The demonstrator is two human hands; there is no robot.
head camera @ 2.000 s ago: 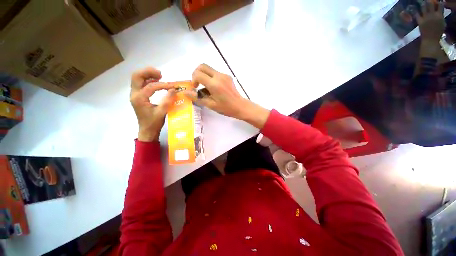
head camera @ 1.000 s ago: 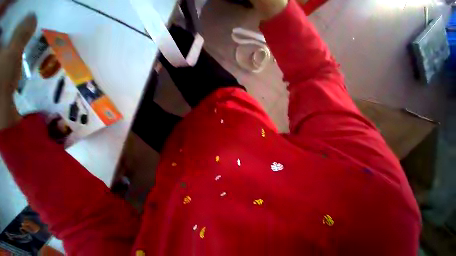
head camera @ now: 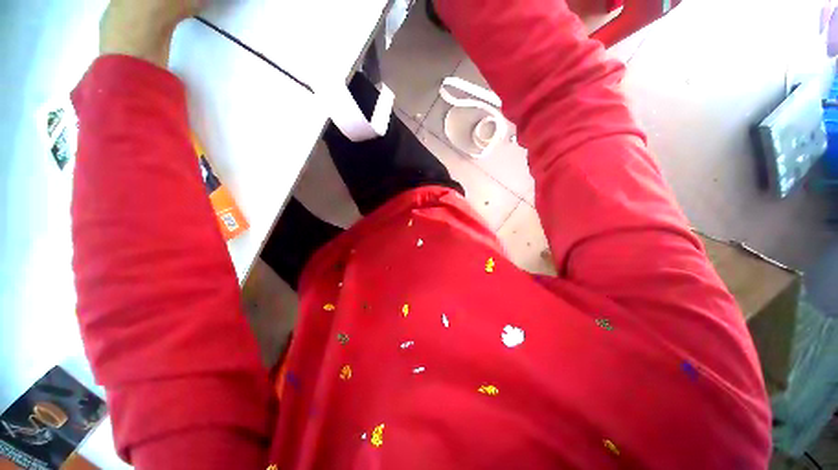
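My left hand (head camera: 147, 20) is at the top left edge over the white table (head camera: 248, 110), cut off by the picture's rim. Its fingers are out of the picture. My right hand is out of the picture; only its red sleeve shows, reaching up past the top edge. The product carton (head camera: 226, 213) lies on the table, mostly hidden under my left sleeve. An orange edge shows on the sleeve's right and a white corner with small pictures on its left.
Another dark-faced carton (head camera: 50, 418) lies at the lower left. A white ribbon (head camera: 360, 121) hangs at the table edge, and more ribbon (head camera: 476, 124) curls on the floor. A brown carton (head camera: 758, 294) stands at the right. A grey slab-like object (head camera: 792, 138) is beyond it.
Both hands have left the carton they held upright two seconds ago. The carton now lies on the table. My left arm has since moved forward over it, and my right hand has left the picture.
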